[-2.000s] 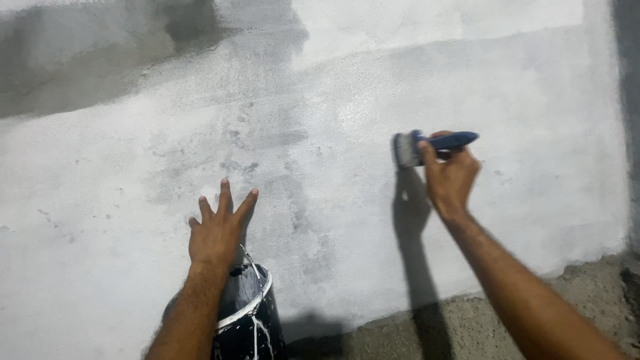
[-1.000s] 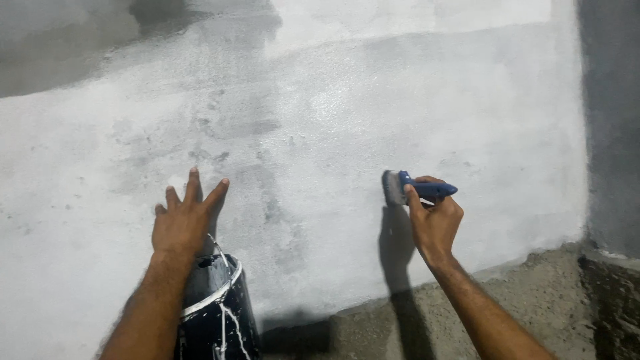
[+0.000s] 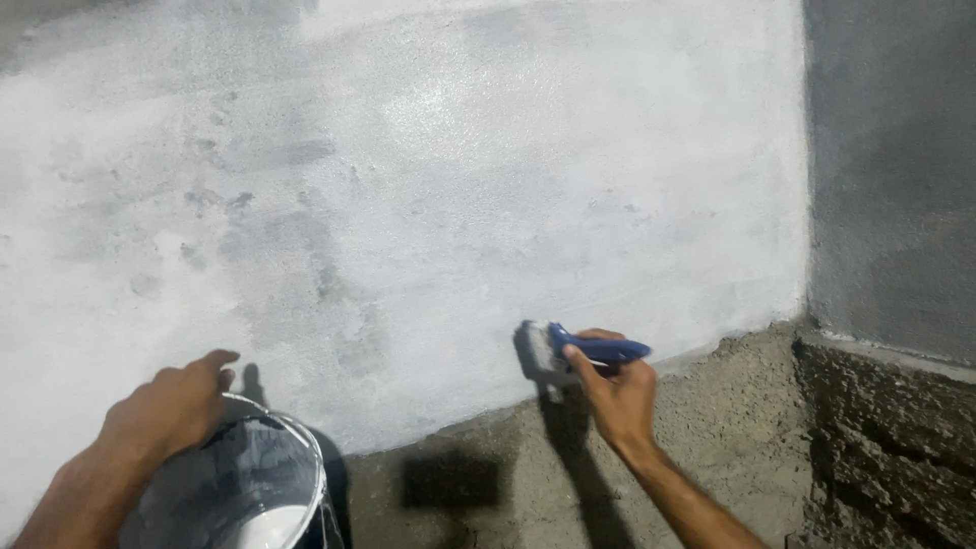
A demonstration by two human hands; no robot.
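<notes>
My right hand grips a paintbrush with a blue handle. Its pale bristles lie against the lower part of the white-painted wall, just above the rough bare strip. My left hand is over the left rim of a dark paint bucket, fingers bent toward its wire handle; whether they touch the handle I cannot tell. White paint shows inside the bucket, and white drips mark its rim and side.
Below the painted area runs a rough unpainted cement strip. A dark grey wall meets the white one at a corner on the right, with a ledge and rough, dark masonry under it. Shadows fall on the lower wall.
The view has shifted right and down. My left hand, spread on the wall earlier, now has bent fingers near the bucket handle. The brush has moved down the wall to near the paint's lower edge.
</notes>
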